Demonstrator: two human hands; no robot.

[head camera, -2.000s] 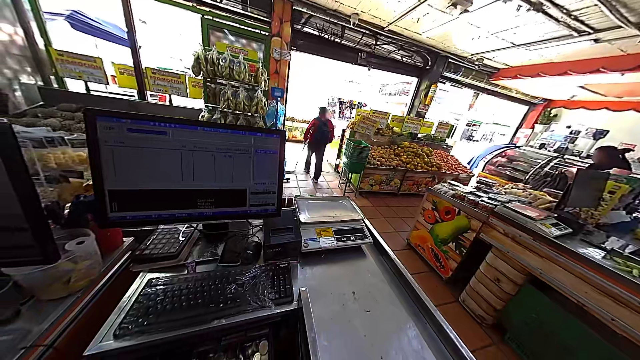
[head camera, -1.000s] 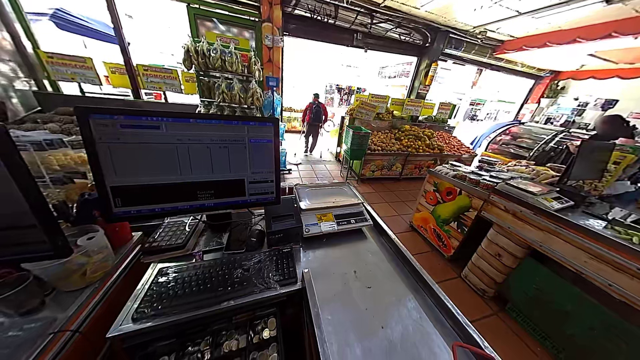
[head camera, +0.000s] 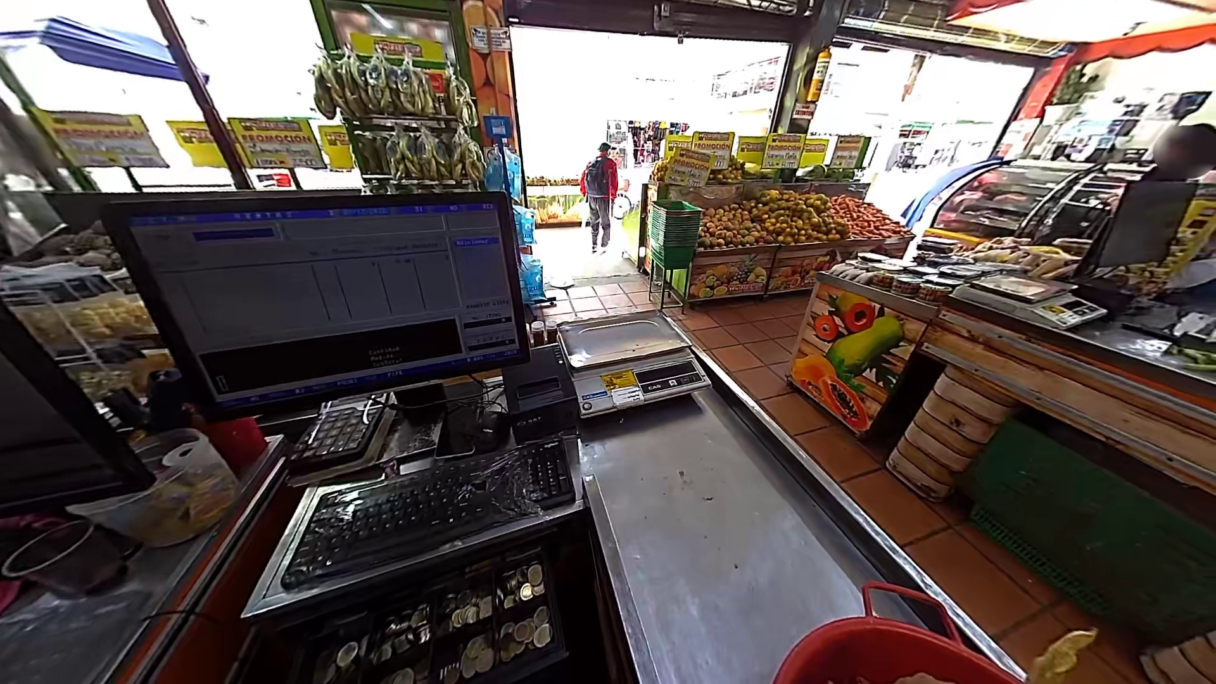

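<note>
Neither of my hands shows in the head view. A cash drawer point(head camera: 465, 617) with coins in its compartments stands open below a plastic-covered keyboard point(head camera: 427, 508). Behind the keyboard is a monitor point(head camera: 323, 294) with its screen lit. A counter scale point(head camera: 632, 366) with a metal pan sits at the far end of the steel counter point(head camera: 703, 513), beside a small black printer point(head camera: 540, 389). At the near right end of the counter is a red plastic basket point(head camera: 883, 651), cut off by the frame's bottom edge; its contents are mostly hidden.
Across a tiled aisle point(head camera: 855, 475) stands another counter with a scale point(head camera: 1031, 294) and a person point(head camera: 1183, 157) behind it. Fruit bins point(head camera: 779, 223) and stacked green baskets point(head camera: 674, 233) are near the entrance, where a person in red point(head camera: 598, 190) stands. A plastic container point(head camera: 180, 484) is at left.
The coin drawer has come into fuller view below the keyboard. The red basket has appeared at lower right; only a bit of its rim showed one second ago. The person in red is farther off.
</note>
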